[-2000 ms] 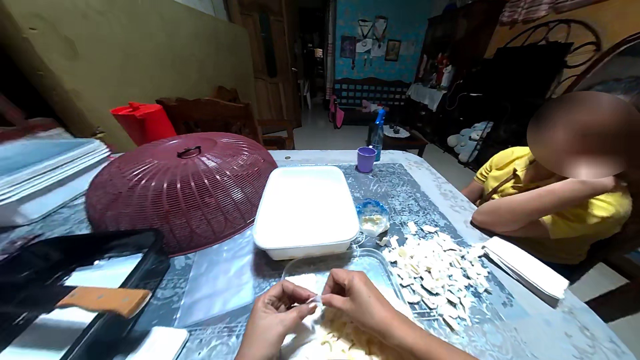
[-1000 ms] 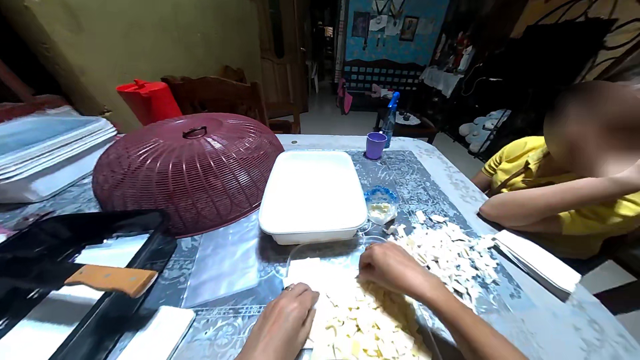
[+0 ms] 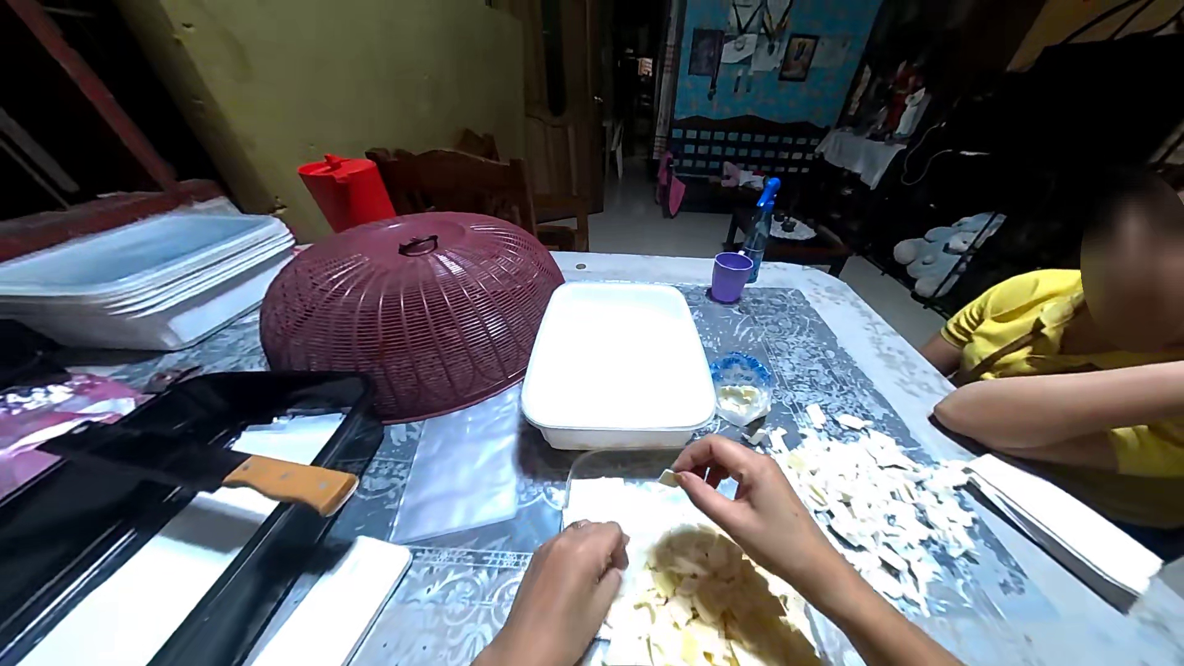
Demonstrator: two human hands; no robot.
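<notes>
Between the thumb and fingertips of my right hand (image 3: 763, 509) is a small pale flat piece (image 3: 668, 477), held over a clear shallow container (image 3: 581, 467). My left hand (image 3: 575, 587) rests at that container's left side with its fingers curled; whether it holds anything is hidden. Pale yellow pieces (image 3: 684, 620) lie in the container on a white lining. To the right, a heap of whitish flat pieces (image 3: 879, 504) is spread on the table. A small bowl with a blue rim (image 3: 742, 372) stands beyond my right hand, pale bits inside.
A white lidded tub (image 3: 620, 356) stands ahead, a maroon mesh food cover (image 3: 407, 314) left of it. A wooden-handled knife (image 3: 291, 483) lies across a black tray (image 3: 356, 407). A purple cup (image 3: 731, 277) and a spray bottle (image 3: 760, 231) stand behind. A person in yellow (image 3: 1027, 314) sits at right.
My hands were together over the container two seconds ago and are now apart. My right hand has lifted from the yellow pieces, and a small piece shows in its fingertips.
</notes>
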